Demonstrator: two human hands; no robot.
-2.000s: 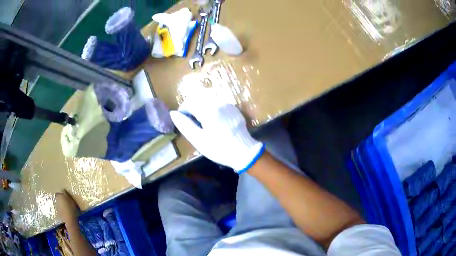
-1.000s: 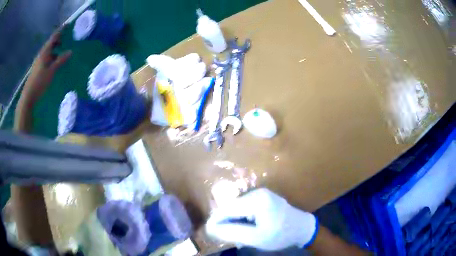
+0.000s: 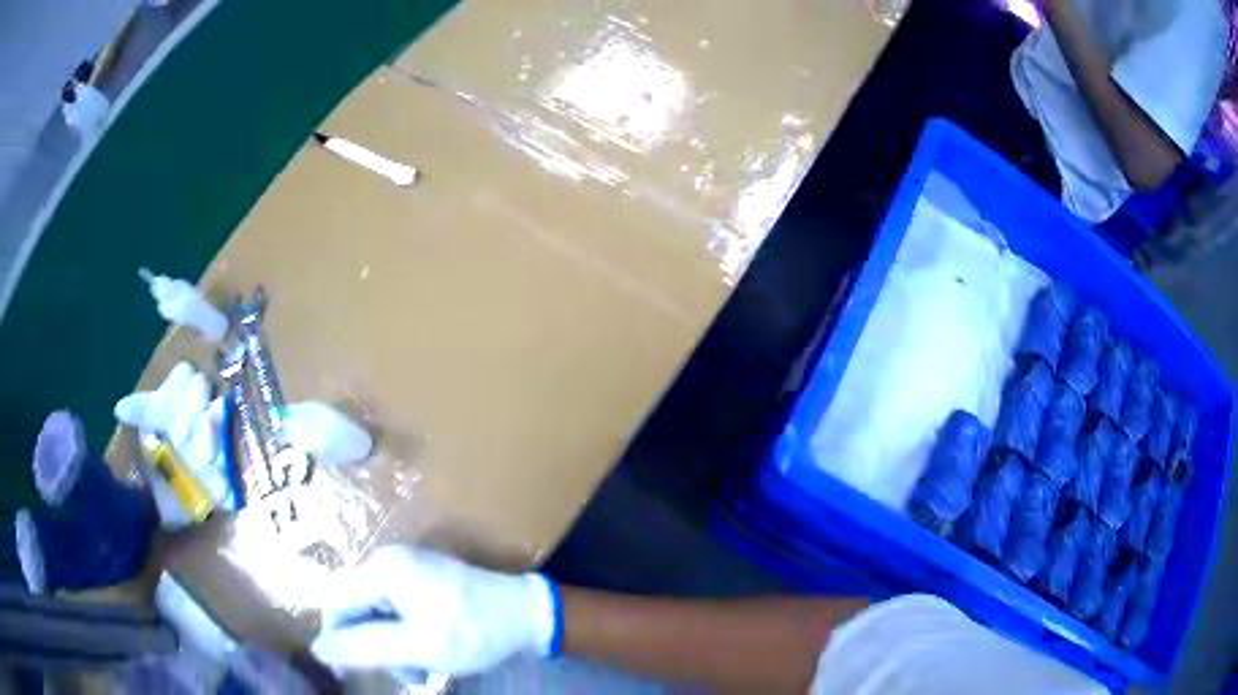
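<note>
My right hand [image 3: 441, 614], in a white knit glove with a blue wrist edge, is low over the table's near edge. A small gap shows between thumb and fingers, and I see nothing held; the fingertips are blurred in glare. My left hand is out of the picture. Left of the glove, fuzzy trim [image 3: 266, 671] of a blue piece shows at the bottom edge, mostly cut off. A blue tubular piece [image 3: 95, 527] with pale fuzzy ends stands at the far left, partly behind the grey press arm [image 3: 82, 627].
Silver wrenches [image 3: 258, 407], a white rounded bottle [image 3: 330, 433], a narrow-tipped bottle [image 3: 186, 306] and a yellow-handled item [image 3: 177, 478] on white cloth lie on the tan table. A dark-tipped white stick [image 3: 367, 159] lies farther off. A blue crate [image 3: 849, 326] holds rows of blue pieces. Another person's arm [image 3: 1120, 109] is top right.
The view has swung right, so the table items and press sit farther left and the crate shows fully. The bare left hand, seen reaching at the left before, has left the picture.
</note>
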